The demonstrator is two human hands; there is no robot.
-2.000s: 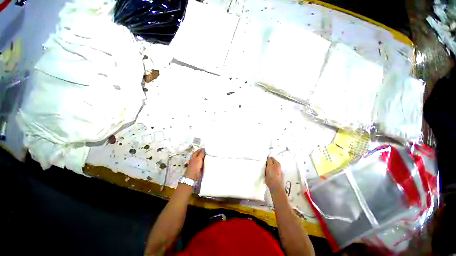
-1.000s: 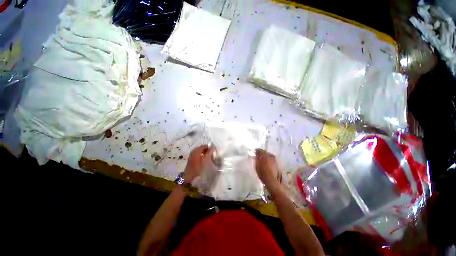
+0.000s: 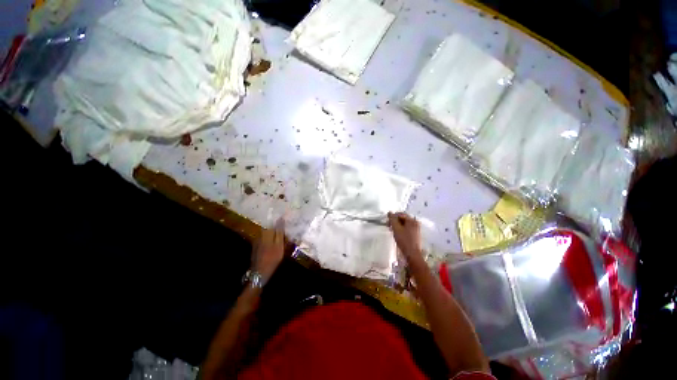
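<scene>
A folded white garment in a clear polybag (image 3: pixel 356 241) lies at the table's front edge, with a crease across its middle. My right hand (image 3: pixel 404 231) has its fingertips closed on the bag's right edge at the crease. My left hand (image 3: pixel 269 249) is beside the bag's left side, a little away from the white garment. Its fingers are close together over the table edge, and whether they touch the clear plastic cannot be made out.
A heap of unfolded white garments (image 3: pixel 159 70) lies left. A folded white garment (image 3: pixel 343 33) lies at the back. Bagged garment stacks (image 3: pixel 460 87) stand in a row at right. Yellow paper slips (image 3: pixel 494 224) and red-edged polybags (image 3: pixel 519 293) lie front right. The table has yellow edging (image 3: pixel 197 204).
The garment, flat and unbagged in the first frame, now shows in clear plastic with a crease. My left hand has moved away to the left. The whole view has shifted.
</scene>
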